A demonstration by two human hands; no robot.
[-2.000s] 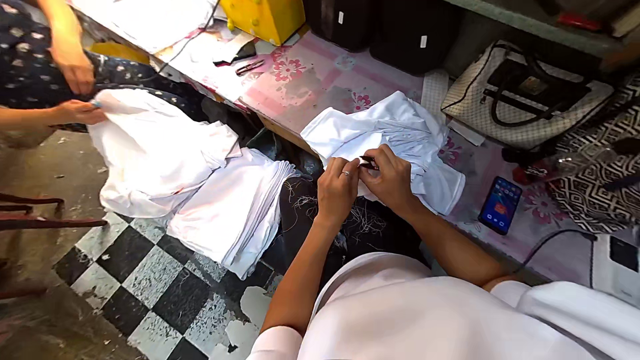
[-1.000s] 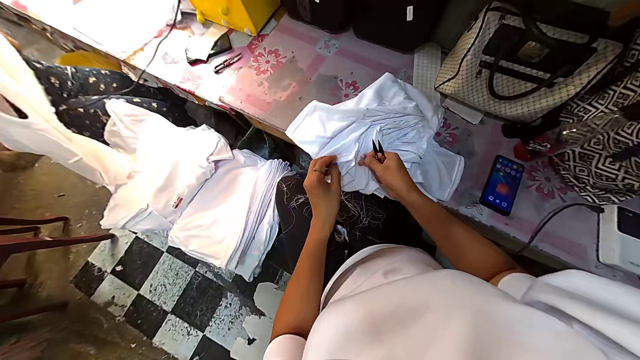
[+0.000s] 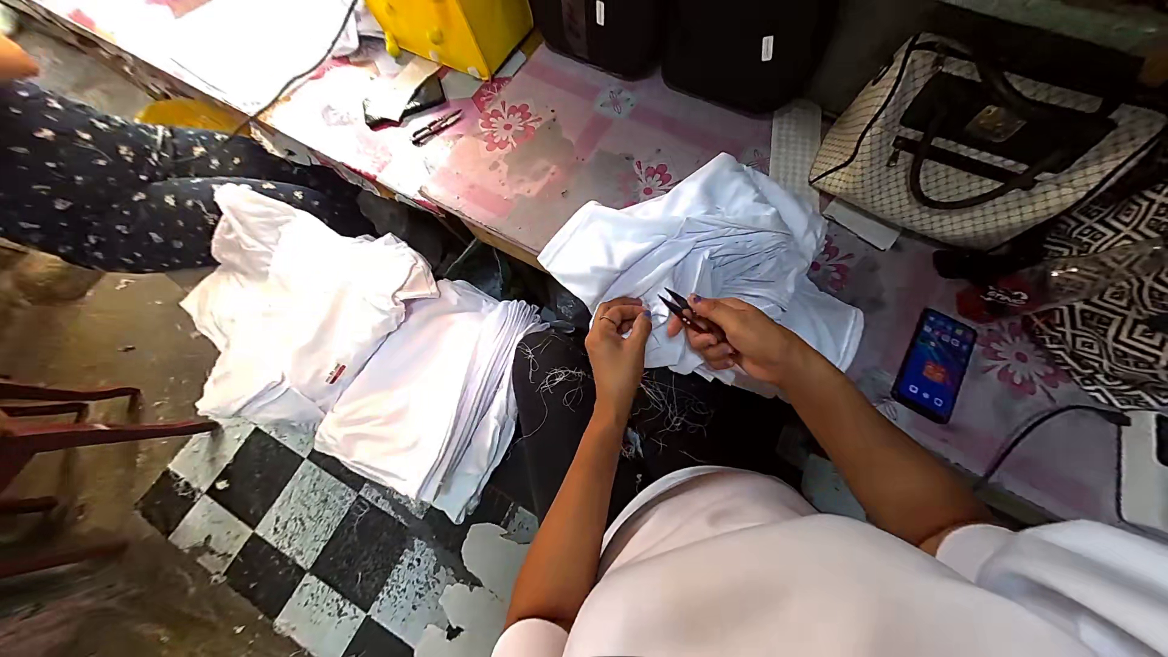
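White fabric garments lie bunched at the table's near edge, partly over my lap. My right hand holds small dark thread snips, their pointed blades slightly apart and aimed left over the fabric. Beside the blade tips, my left hand pinches the near edge of the fabric between thumb and fingers; whether a thread is also in that pinch is too small to tell. Loose thread clippings cling to the dark cloth on my lap. To the left, a stack of folded white garments hangs beside my leg.
On the pink flowered table are a phone, a checked handbag, a second pair of snips and a yellow container. Another person's patterned clothing shows at left. A dark red chair stands on the floor.
The other person's white garment, lifted at left a second ago, now lies on the pile. My left hand has come closer to the snips in my right hand.
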